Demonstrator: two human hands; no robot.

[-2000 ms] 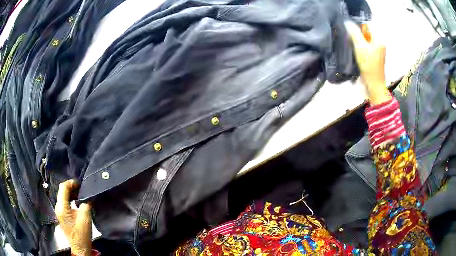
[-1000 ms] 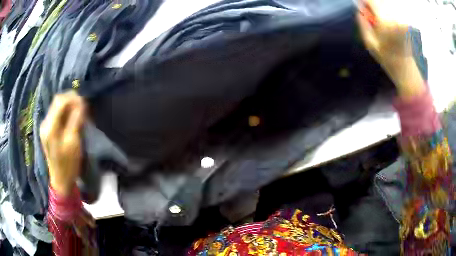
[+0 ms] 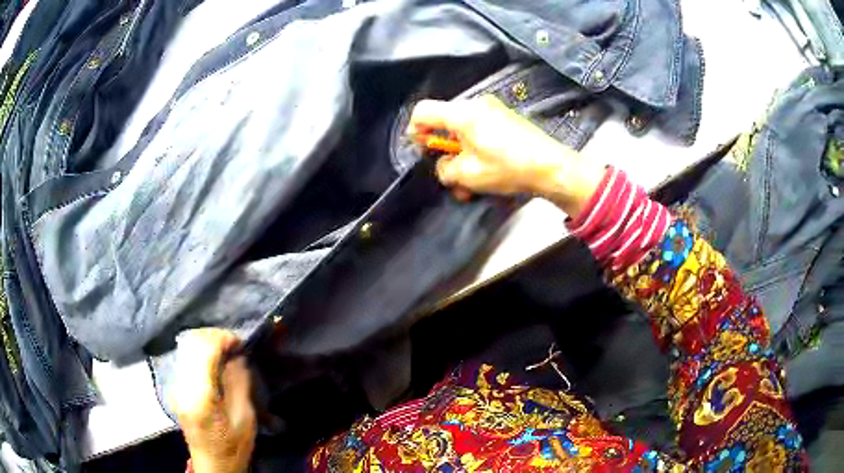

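Note:
A dark blue-grey denim jacket (image 3: 231, 139) lies spread over the white table, with its light grey inside face showing at the left and its collar at the upper right. My left hand (image 3: 215, 393) grips the front edge of the jacket low at the left and is slightly blurred. My right hand (image 3: 490, 148) is at the upper middle of the same edge, with the orange handle of the thread snips (image 3: 442, 144) in its fist. The blades cannot be made out. The edge with metal buttons runs taut between both hands.
Piled dark garments (image 3: 37, 231) lie at the left. Another dark garment (image 3: 787, 212) with yellow-green embroidery lies at the right. The white tabletop (image 3: 130, 406) ends in a slanting front edge against my red patterned top. A pale garment shows at the upper right corner.
The jacket has been flipped open, so its light inside face shows. My right hand has moved left and down from the upper right. My left hand has come down and right from its raised position.

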